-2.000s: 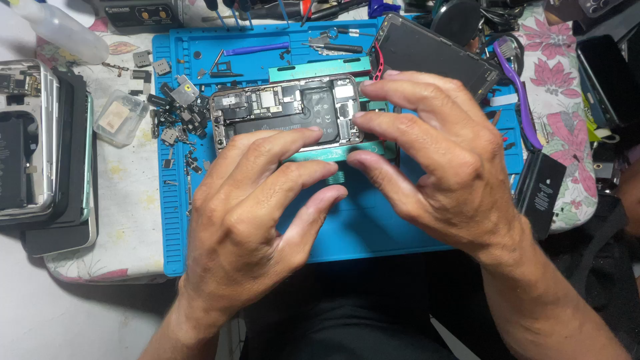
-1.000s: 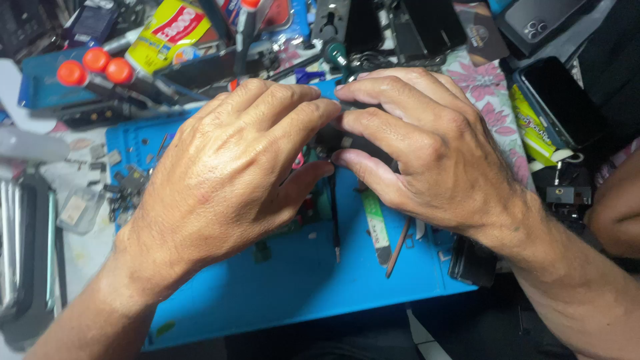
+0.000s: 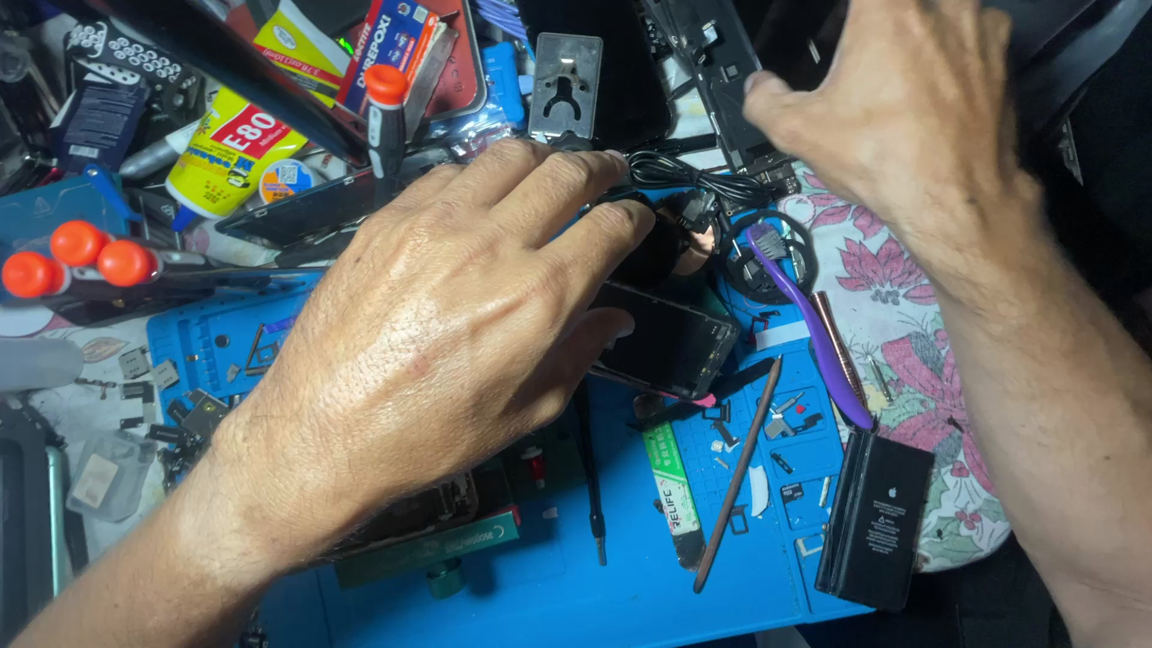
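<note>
My left hand (image 3: 450, 315) reaches over the blue silicone repair mat (image 3: 558, 603), its fingertips at a dark rounded object just behind a black phone screen (image 3: 675, 342); whether they grip it cannot be told. Under my left wrist, a green phone holder (image 3: 432, 549) carries an opened phone (image 3: 432, 504), mostly hidden. My right hand (image 3: 886, 108) is raised at the upper right, thumb apart from its fingers, near a black phone frame (image 3: 720, 81). The frame's upper edge cuts off its fingertips, so what it touches is hidden.
On the right lie a purple brush (image 3: 814, 333), a brown thin stick (image 3: 738, 477), a green-and-black pry tool (image 3: 670, 477) and phone batteries (image 3: 877, 522). Orange-capped screwdrivers (image 3: 126, 263), a yellow bottle (image 3: 229, 153) and a metal plate (image 3: 565, 85) crowd the back. Small parts lie at left.
Two seconds ago both hands were at the opened phone in the holder. Since one second ago my right hand has moved away from my left, toward the upper right. The view has shifted.
</note>
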